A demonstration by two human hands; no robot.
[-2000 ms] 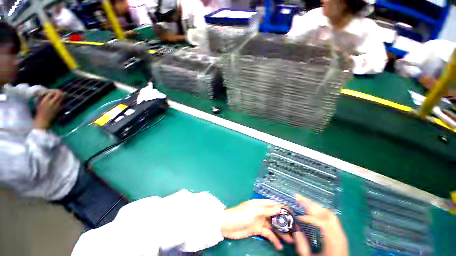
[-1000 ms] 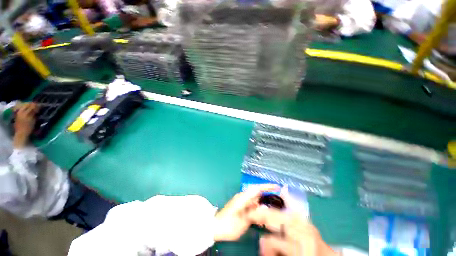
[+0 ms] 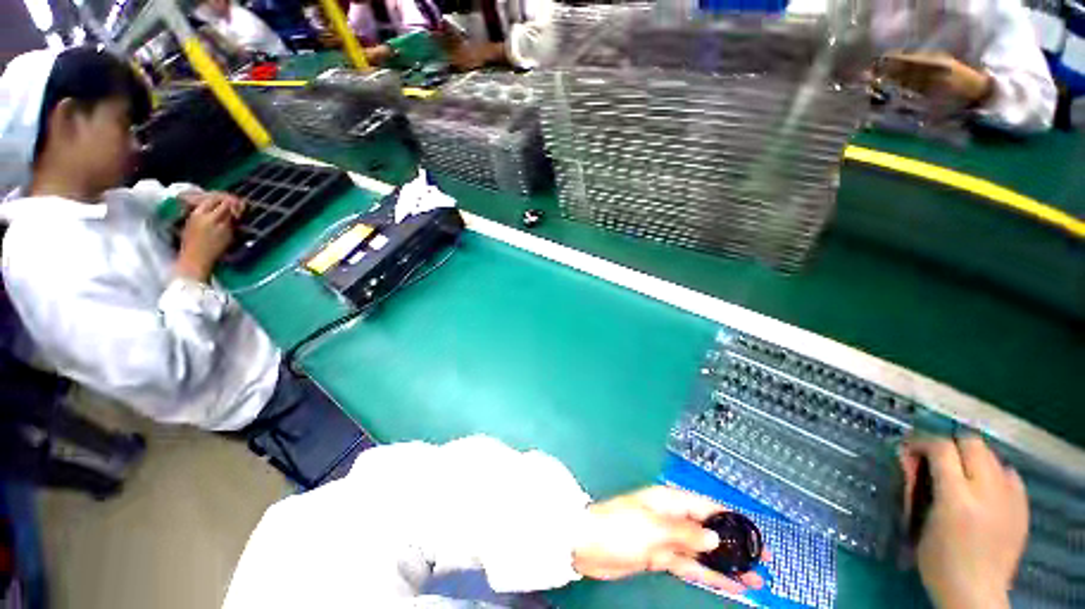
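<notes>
My left hand (image 3: 648, 541) holds a black round housing (image 3: 732, 544) by its edge, its glossy dark face upward, over the blue sheet with rows of small white squares (image 3: 803, 569). A clear ribbed blister tray (image 3: 785, 428) with small dark and silver pieces lies above the sheet. My right hand (image 3: 970, 512) is at the tray's right end, back of the hand up, fingers bent. A dark narrow object (image 3: 920, 500) shows between its thumb and fingers; I cannot tell what it is.
A second ribbed tray (image 3: 1057, 506) lies at the right, partly behind my right hand. A pale rail (image 3: 619, 280) borders the green conveyor, where a small unit (image 3: 532, 218) and tall stacked trays (image 3: 702, 143) stand. A black box with yellow label (image 3: 387, 250) and a neighbour (image 3: 143, 297) are left.
My hands have moved apart. The right hand has gone right to the tray's end; the left still holds the black housing, now in plain view. The camera view has shifted.
</notes>
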